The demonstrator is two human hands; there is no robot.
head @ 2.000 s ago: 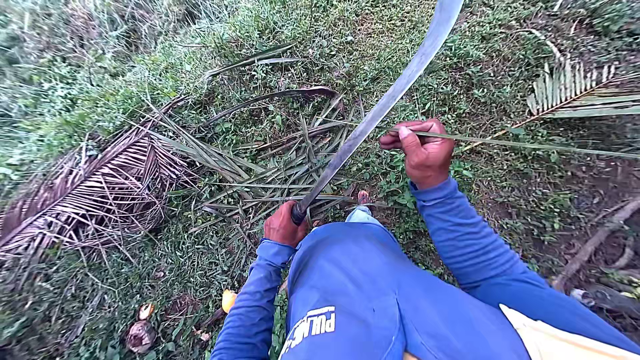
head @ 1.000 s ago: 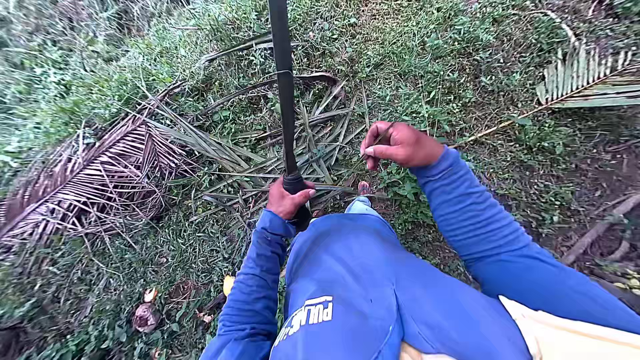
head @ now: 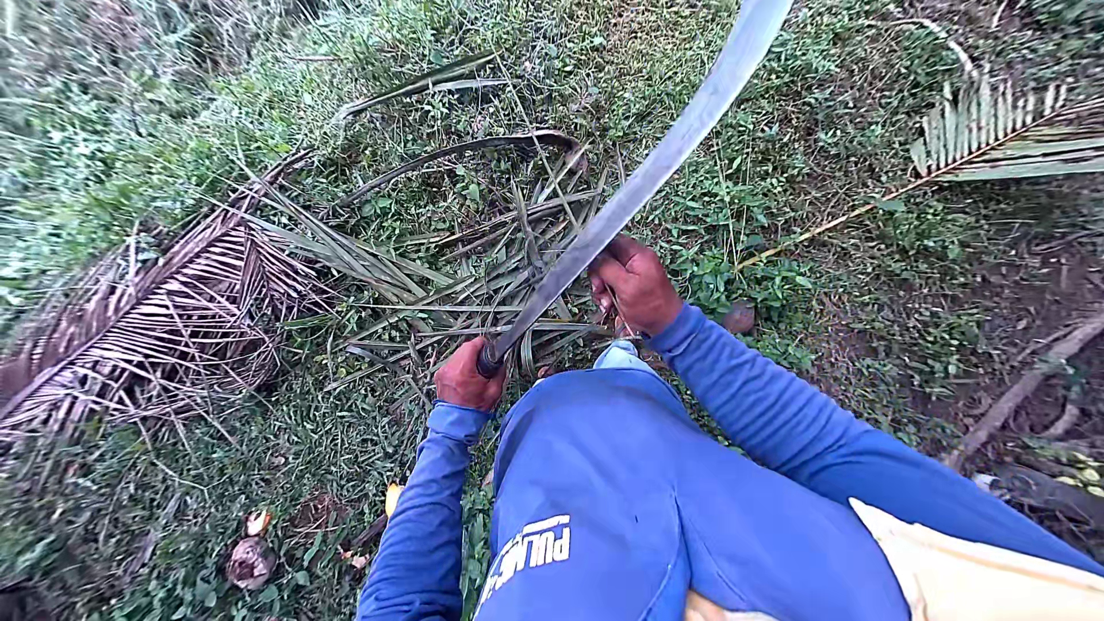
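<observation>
My left hand (head: 470, 375) is closed around the dark handle of a long curved machete (head: 647, 181), whose blade slants up and right past the top edge. Behind the blade's right side is my right hand (head: 634, 285), fingers curled and partly hidden by the blade; a thin strand seems to hang below them, but whether it is held is unclear. Cut green palm leaflets (head: 405, 276) lie in a loose pile on the grass beyond both hands.
A dry brown palm frond (head: 164, 302) lies at left. At right are a partly stripped green frond (head: 992, 142) with a bare yellowish midrib and a branch (head: 1026, 388) on soil. A round husk-like object (head: 251, 562) sits at lower left.
The machete has swung from upright to slanting right, its flat face now showing. My right hand has moved left to the blade. The long leaf strip it held two seconds ago no longer shows there.
</observation>
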